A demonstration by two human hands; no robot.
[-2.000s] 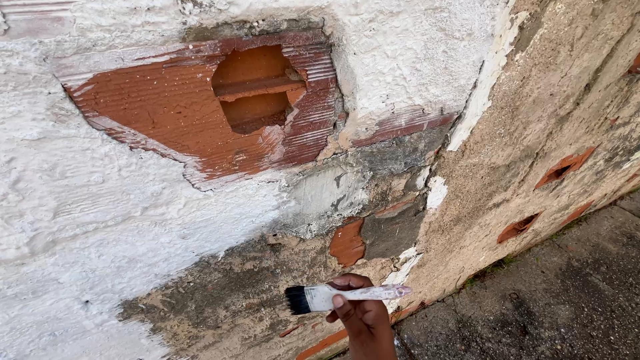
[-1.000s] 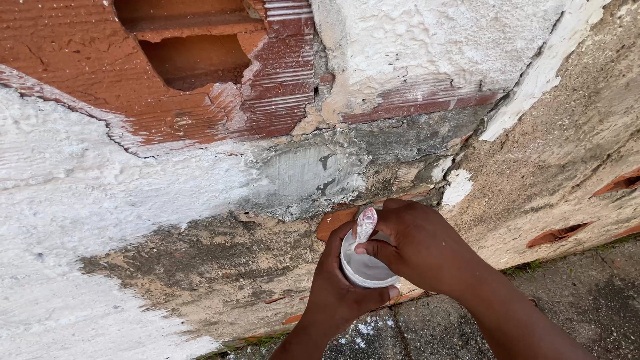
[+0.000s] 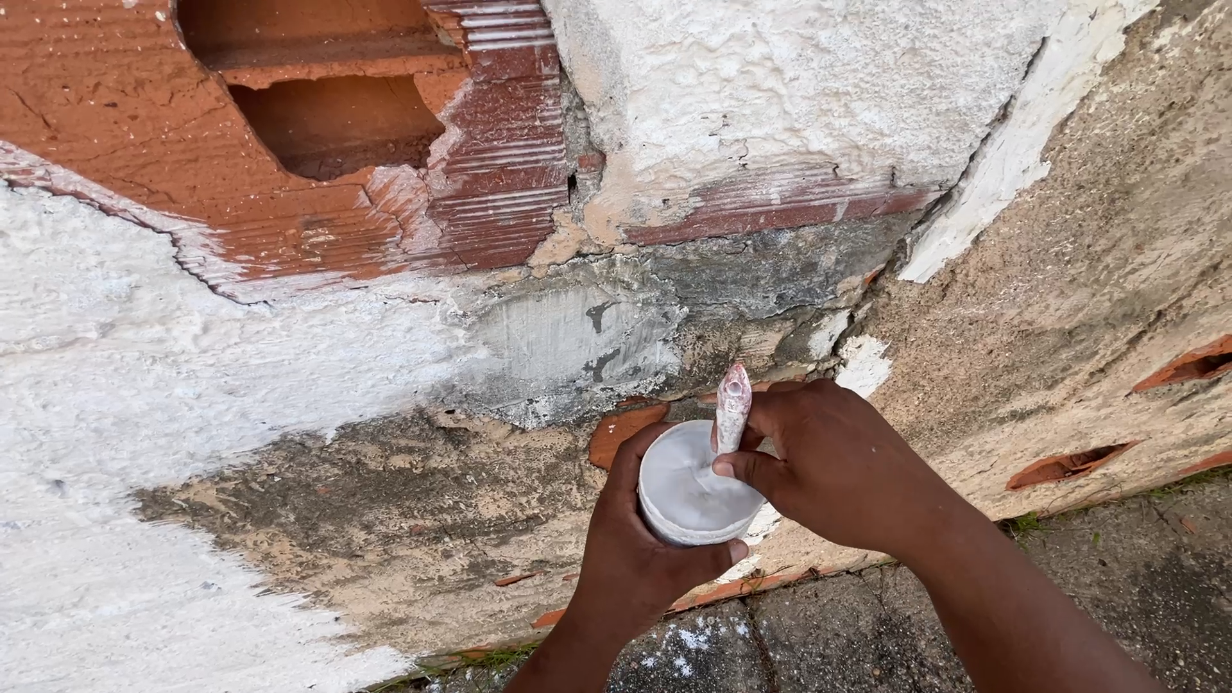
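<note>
My left hand [image 3: 630,549] is wrapped around a small white tub of whitish paint [image 3: 688,491], held before the lower wall. Over the tub's right side, my right hand [image 3: 828,462] grips the paint-smeared handle of a paintbrush [image 3: 733,409] between thumb and fingers. The brush stands nearly upright, its bristles hidden in the paint. Behind the hands, the wall shows white paint [image 3: 241,385] at the left, a thinly coated grey patch [image 3: 568,346] and bare brownish render [image 3: 385,510].
A broken hollow clay brick [image 3: 318,212] lies open at the upper left. Bare render [image 3: 1088,241] with cracks and a slit-like brick hole [image 3: 1070,466] runs along the right. Dark paving [image 3: 1136,568] with white paint spots and some grass meets the wall's foot.
Two seconds ago one hand held the brush out against the wall, its dark bristles showing. The tub and both hands came into view by one second ago, with the brush in the tub. The view has moved closer.
</note>
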